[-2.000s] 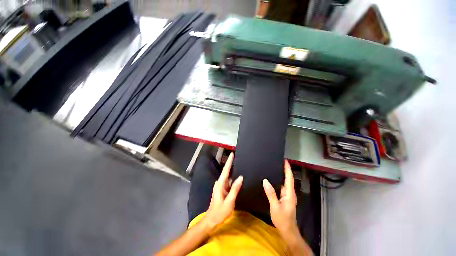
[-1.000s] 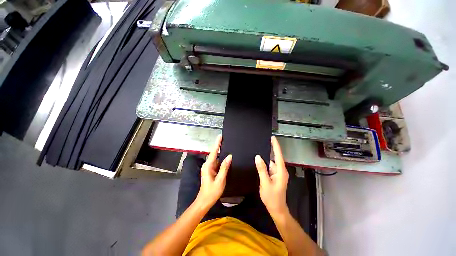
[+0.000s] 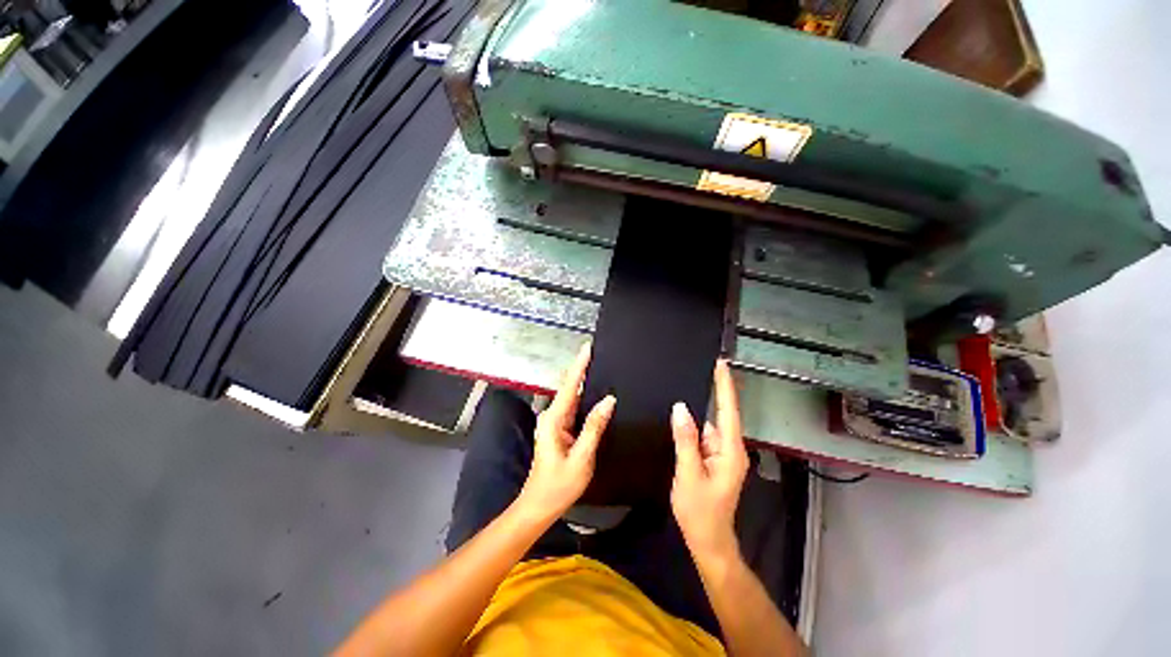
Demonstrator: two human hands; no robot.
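Observation:
The black strip (image 3: 661, 302) lies flat on the slotted machine bed (image 3: 533, 250). Its far end goes under the arm of the green strap-cutting machine (image 3: 796, 96). Its near end hangs over the bench's front edge towards my lap. My left hand (image 3: 565, 449) holds the strip's left edge, thumb on top. My right hand (image 3: 709, 469) holds its right edge, thumb on top. The fingers beneath the strip are partly hidden. The part of the strip under the arm is hidden.
A fanned strip pile (image 3: 321, 205) lies on the side table at left, with stacked black strips (image 3: 154, 154) beyond it. A small-tools tray (image 3: 918, 408) and red container (image 3: 979, 366) stand right of the bed. A wooden catch box (image 3: 982, 45) is behind the machine.
The strip has gone further under the arm, and its near part is shorter. Both hands have moved nearer the bench edge with it. The view has also shifted.

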